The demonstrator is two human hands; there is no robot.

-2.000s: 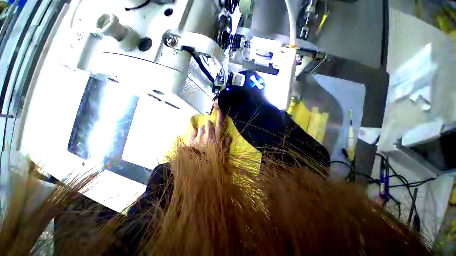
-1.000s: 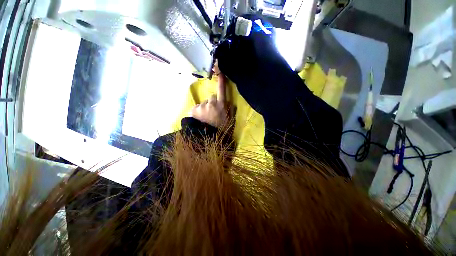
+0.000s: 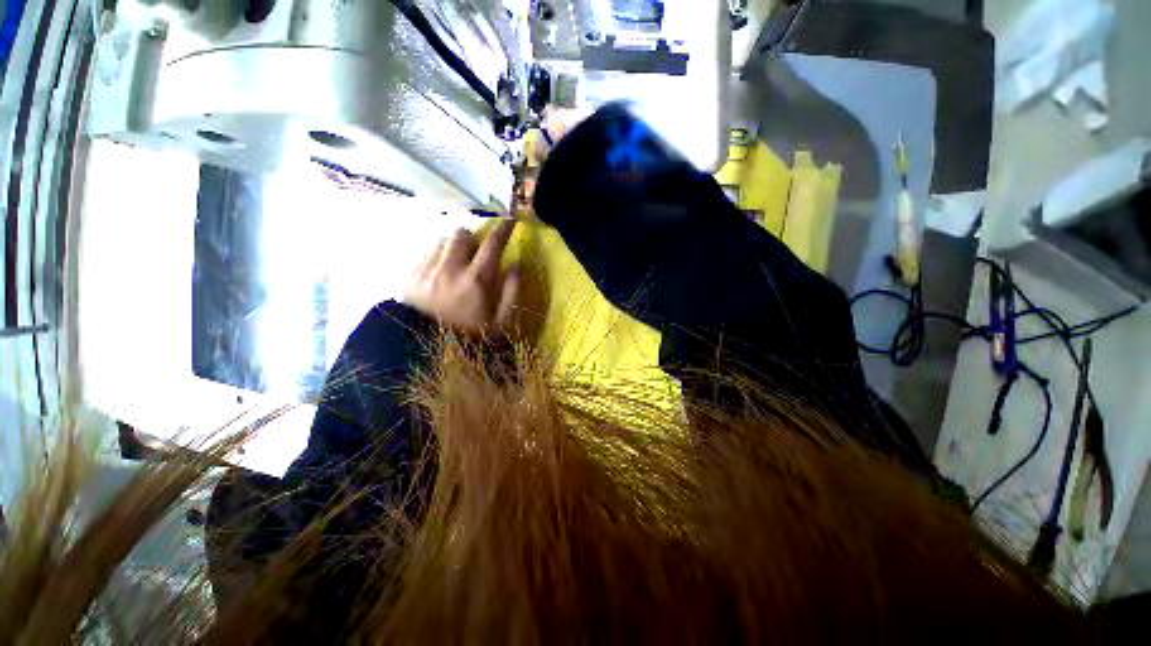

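A yellow bag panel (image 3: 587,316) lies from the needle area (image 3: 515,120) of the white sewing machine (image 3: 278,95) down towards my lap. Hair hides its lower part. My left hand (image 3: 461,280) rests on the panel's left edge, just below the machine head, with fingers pointing up to the needle area. My right hand (image 3: 555,126) is beside the needle area, small and mostly hidden by its dark sleeve. What its fingers touch cannot be made out.
A yellow-edged template (image 3: 810,208) is right of my right sleeve. A slim pale-yellow-handled tool (image 3: 906,234) lies on the grey surface. Blue thread snips (image 3: 1002,331), a black cable (image 3: 899,331) and a long screwdriver (image 3: 1073,442) lie further right. A dark plate (image 3: 227,278) is at left.
My left hand has moved left, and its fingers look more spread than a second ago. My right forearm sits slightly lower and further left, showing more of the hand. The view has shifted.
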